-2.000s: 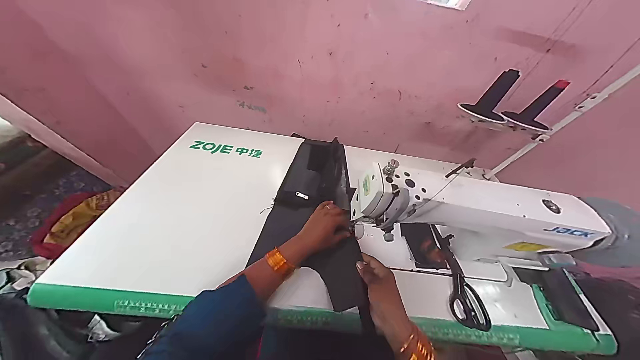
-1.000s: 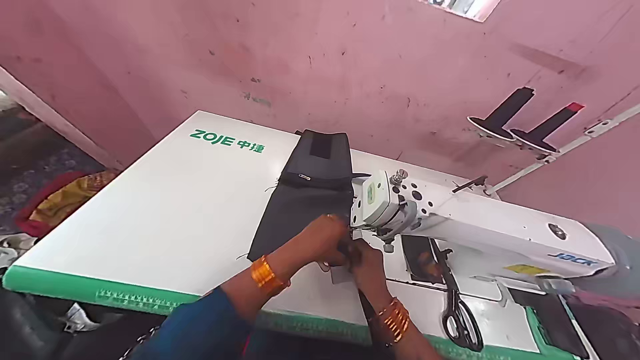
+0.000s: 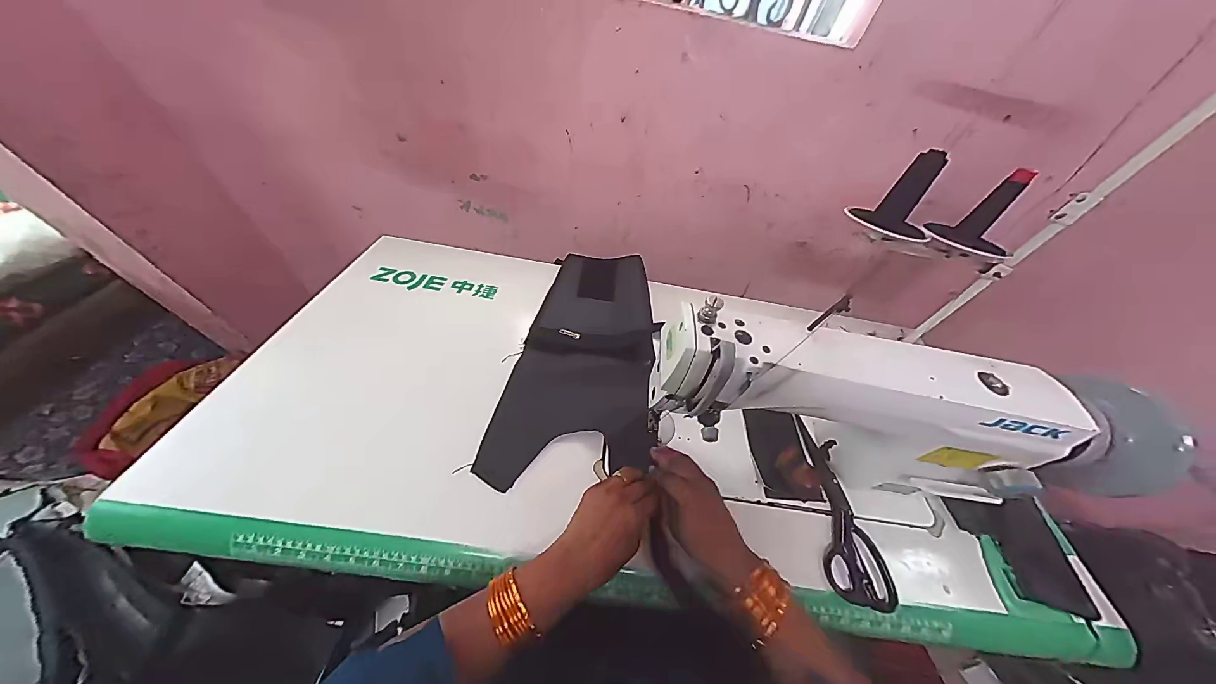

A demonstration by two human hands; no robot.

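A dark fabric piece with a zipper [image 3: 579, 380] lies on the white sewing table, its right edge at the needle end of a Jack sewing machine [image 3: 883, 380]. Just in front of the needle area, my left hand [image 3: 613, 522] pinches the near part of the fabric and a dark strip. My right hand [image 3: 698, 518] grips the same strip close beside it, fingertips almost touching the left ones. From between my hands the strip [image 3: 673, 560] hangs toward the table's front edge. The needle and presser foot are mostly hidden.
Black-handled scissors [image 3: 860, 565] lie right of my right hand, near dark cloth pieces [image 3: 781, 456]. Two dark thread cones [image 3: 912, 195] stand on holders behind the machine. The table's front edge [image 3: 361, 560] is green with a ruler strip. A pink wall rises behind.
Two seconds ago the fabric was bunched, with my left hand on it beside the machine head; now it lies spread flat. Both hands have come together nearer the table's front edge.
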